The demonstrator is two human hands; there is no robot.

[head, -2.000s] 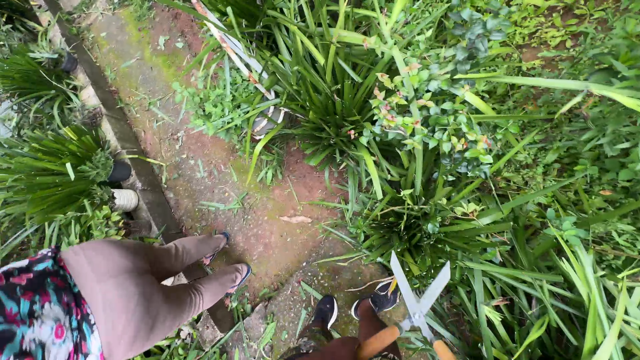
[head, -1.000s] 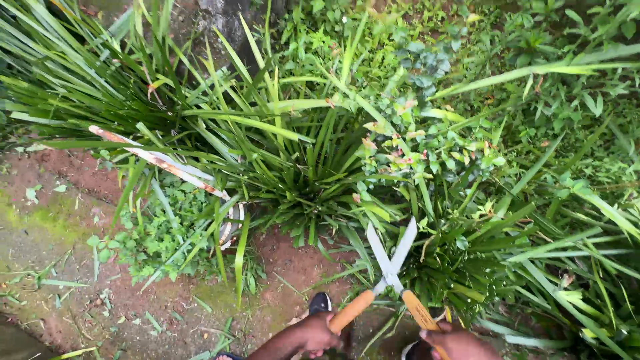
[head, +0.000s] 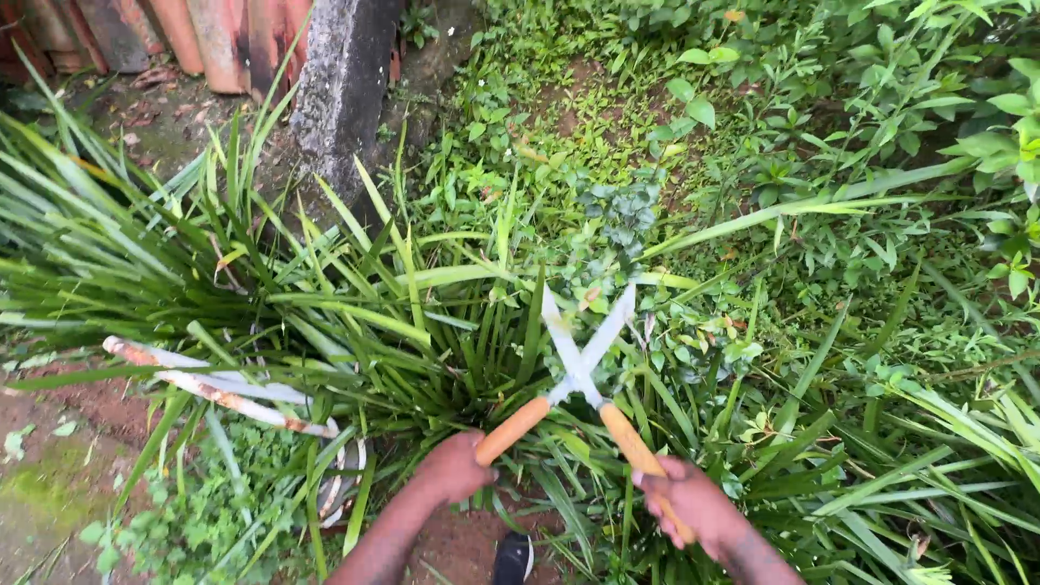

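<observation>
Hedge shears [head: 578,380] with wooden handles are held out in front of me, their two steel blades spread in a V. My left hand [head: 455,469] grips the end of the left handle. My right hand [head: 689,502] is closed around the right handle, part of which shows past the fingers. The blades lie over a leafy shrub [head: 621,215] with small dark green leaves. Just left of them grows a clump of long strap-like leaves [head: 439,366]; whether the blades touch any leaf I cannot tell.
A rusty white metal piece [head: 236,398] lies among the leaves at left. Behind stand a weathered concrete post [head: 337,97] and a row of clay roof tiles [head: 215,41]. My dark shoe [head: 512,559] is on bare soil below. Low weeds cover the ground at upper right.
The view has swung away from the path and the other person there. Both hands, on the shears' handles one second ago too, now hold them further up over the plants.
</observation>
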